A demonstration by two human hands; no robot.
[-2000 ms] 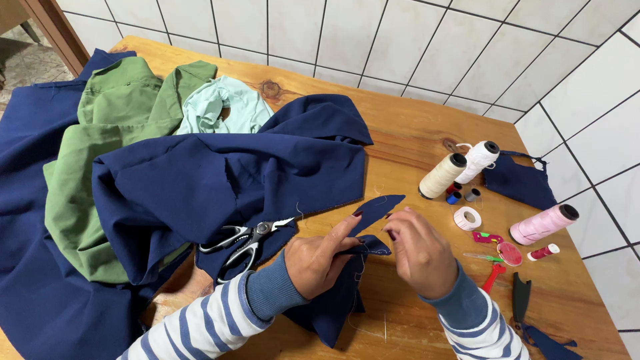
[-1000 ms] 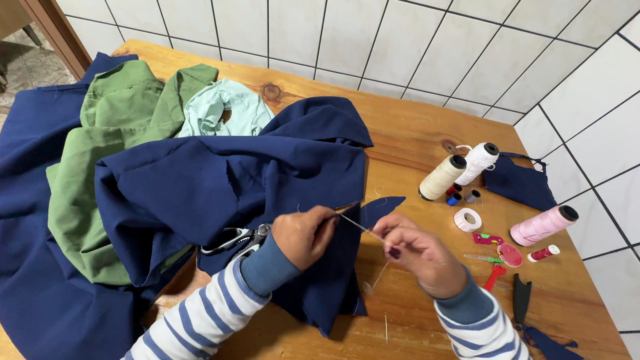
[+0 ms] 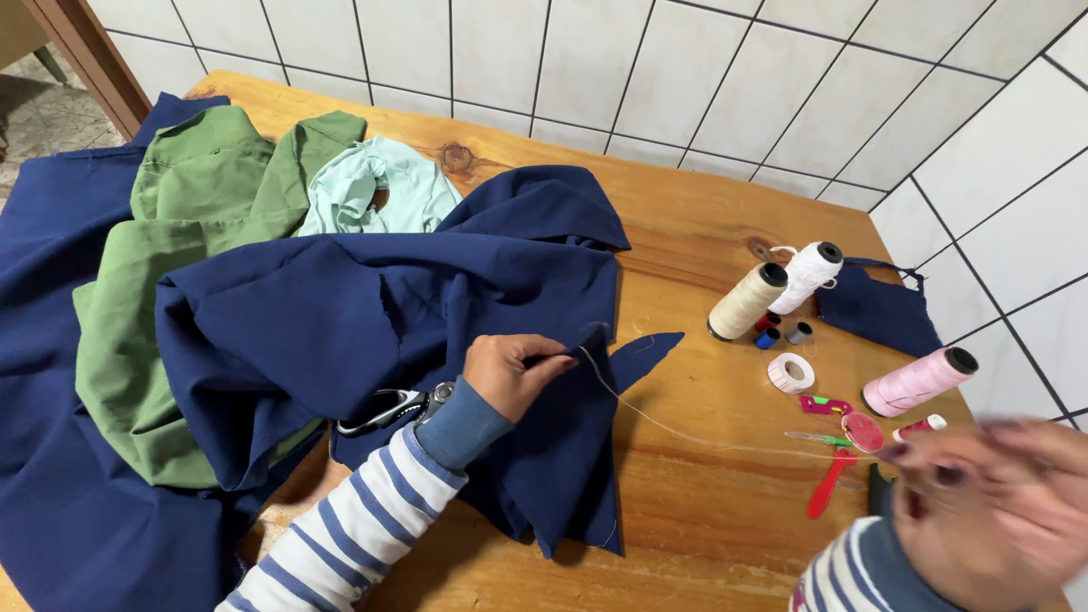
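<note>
My left hand (image 3: 518, 370) pinches the edge of a navy blue fabric piece (image 3: 561, 459) between thumb and fingertips. From that edge a pale thread (image 3: 663, 425) runs right across the table to my right hand (image 3: 986, 493), which is blurred at the lower right with its fingertips drawn together; a needle cannot be made out. Scissors (image 3: 387, 411) lie left of my left wrist, partly hidden by fabric and sleeve. A pointed navy scrap (image 3: 650, 357) lies just right of the held piece. Larger navy cloth (image 3: 280, 314) is heaped on the left.
Green cloth (image 3: 127, 340) and a mint cloth (image 3: 340, 191) lie at the left. On the right are a cream thread cone (image 3: 746, 303), a white cone (image 3: 806, 280), a pink cone (image 3: 918, 382), small spools, a tape roll (image 3: 790, 373), a red-handled tool (image 3: 830, 486) and a navy scrap (image 3: 875, 306).
My right hand has moved away from my left, toward the lower right, and the thread is stretched out between them. The fabric edge is in my left fingers.
</note>
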